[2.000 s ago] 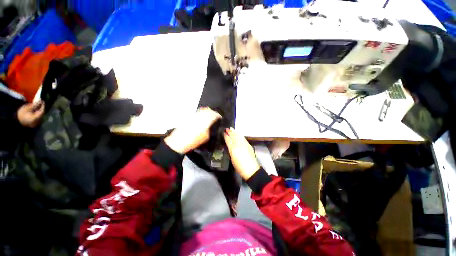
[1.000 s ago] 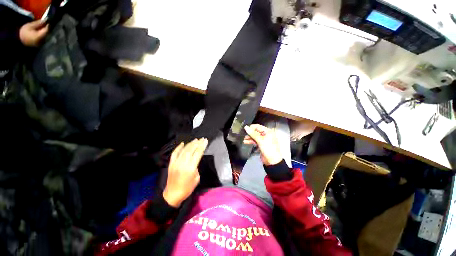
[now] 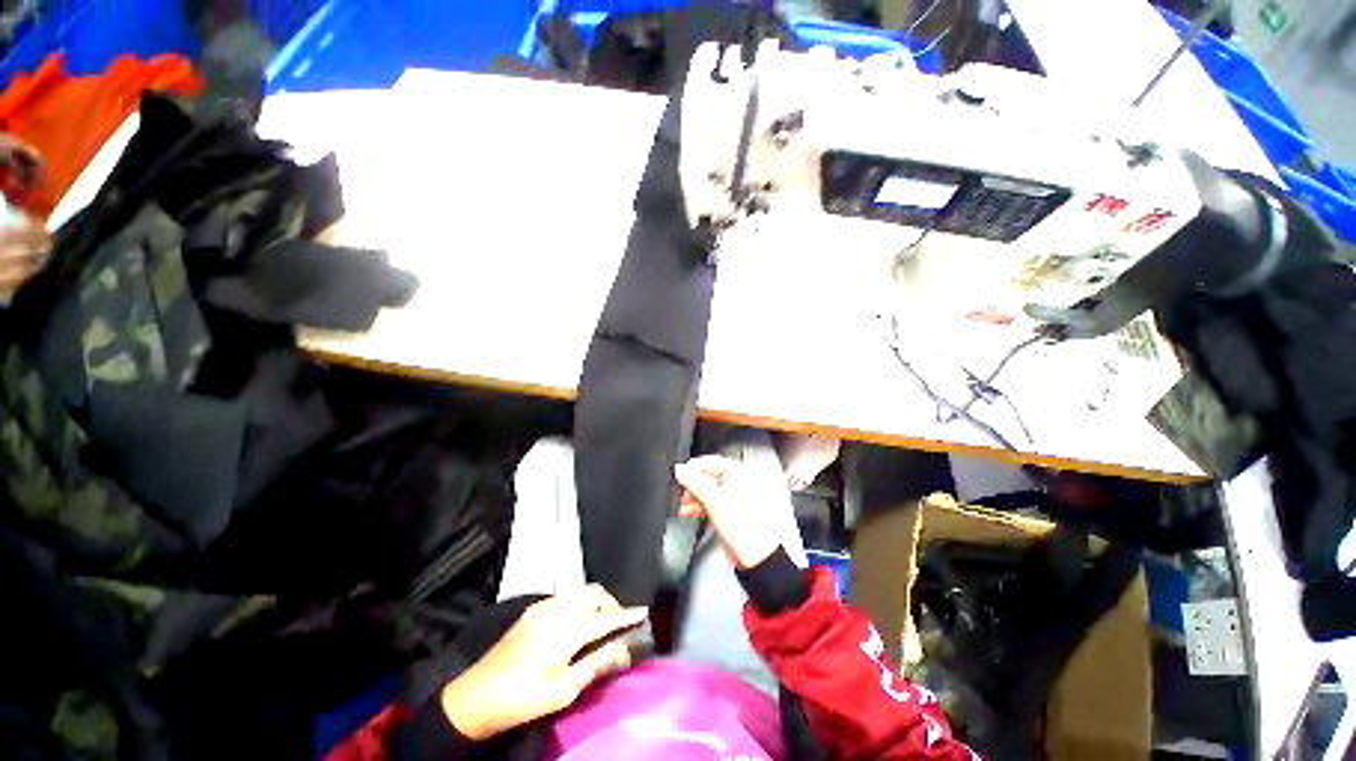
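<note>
A long black fabric panel (image 3: 640, 402) runs from under the left end of the white sewing machine head (image 3: 967, 164), over the table edge and down towards my lap. My left hand (image 3: 543, 662) is at the panel's lower end, fingers stretched across it; a grip on the cloth cannot be made out. My right hand (image 3: 736, 506) is at the panel's right edge below the table edge, fingertips close together; whether they pinch the cloth is unclear. The needle area (image 3: 714, 223) is small and blurred.
A dark camouflage heap (image 3: 149, 357) lies left, its black end on the white table (image 3: 476, 193). Dark cord (image 3: 967, 394) lies right of the panel. An open cardboard box (image 3: 1101, 669) stands below the table. Dark pieces (image 3: 1279, 387) hang by the machine's right end. Another person's hand (image 3: 18, 223) shows far left.
The panel now hangs straighter and longer towards my lap. My left hand has moved from beside the cloth onto its lower end. The view has swung back up to the whole machine.
</note>
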